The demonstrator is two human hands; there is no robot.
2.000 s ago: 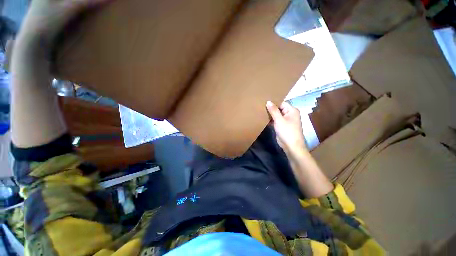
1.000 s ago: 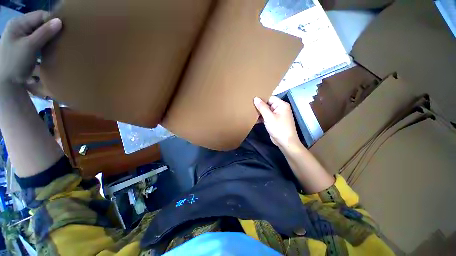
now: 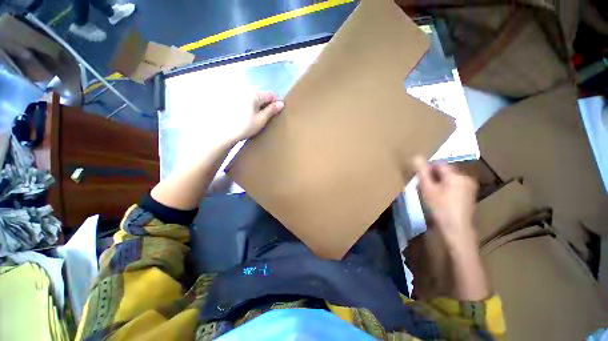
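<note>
A flat brown bag panel [image 3: 340, 140] with a notched corner lies at a slant over the pale press table [image 3: 193, 113], its near corner over my lap. My left hand [image 3: 263, 114] grips the panel's left edge between thumb and fingers. My right hand [image 3: 448, 193] is at the panel's right edge, blurred; whether its fingers hold the panel I cannot tell. No dark central line shows on the panel. The part of the table under the panel is hidden.
Brown panels [image 3: 533, 266] lie stacked at the right. A reddish-brown cabinet [image 3: 100, 160] stands at the left. A small open cardboard box [image 3: 157, 60] is on the floor beyond the table, near a yellow line. A person's shoes [image 3: 88, 31] show at the top left.
The panel, earlier raised with a dark line across it, is now turned and lower, without that line showing. My left hand has moved right and inward from the far left. My right hand has moved right.
</note>
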